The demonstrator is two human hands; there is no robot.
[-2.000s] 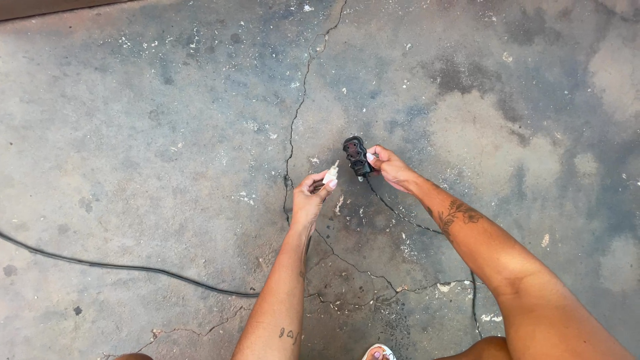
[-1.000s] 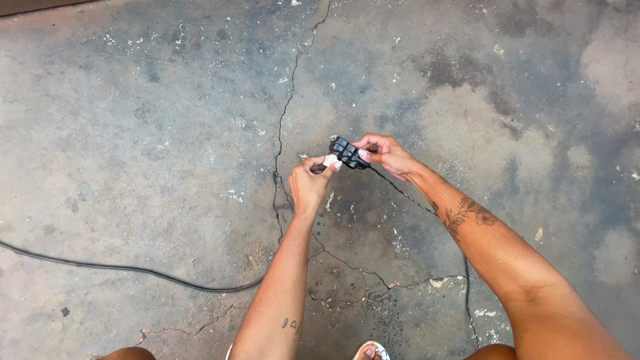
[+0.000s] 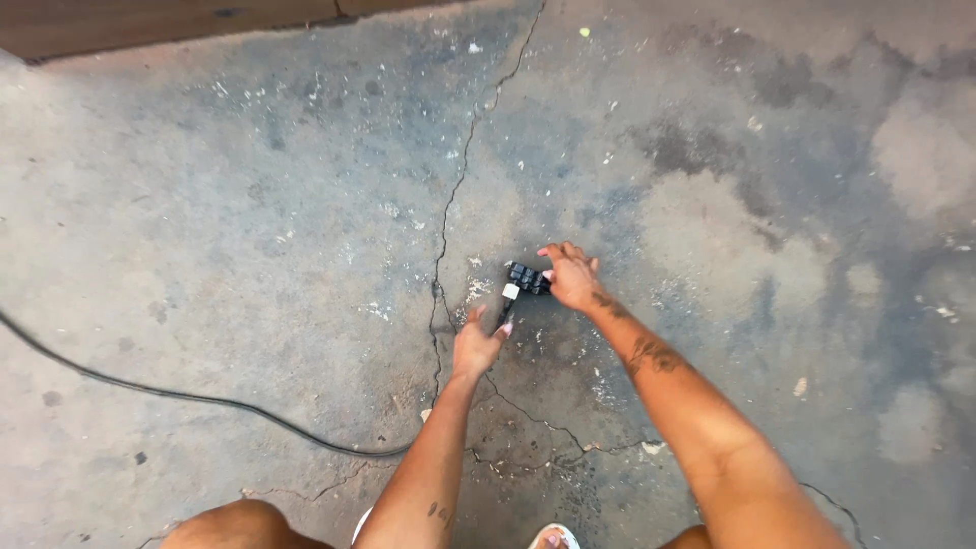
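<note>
A black power strip (image 3: 528,279) with several outlets lies on the concrete floor, and a white plug (image 3: 511,290) meets its near left side. From the plug a short black cord runs down to my left hand (image 3: 479,341), whose thumb is near or against it; the fingers are spread, and their hold cannot be told. My right hand (image 3: 572,274) is over the strip's right end, with the thumb at its edge and the other fingers raised. The hand hides that end.
A black cable (image 3: 229,402) curves over the floor on the left, and a thin dark cord (image 3: 835,507) shows at lower right. The cracked concrete floor (image 3: 305,229) spreads around. A brown wooden edge (image 3: 191,23) borders the top left. My sandalled foot (image 3: 554,537) is at the bottom.
The white plug, held apart from the strip two seconds ago, is now at its side. My left hand has drawn back from the plug, and the right hand's fingers have loosened around the strip.
</note>
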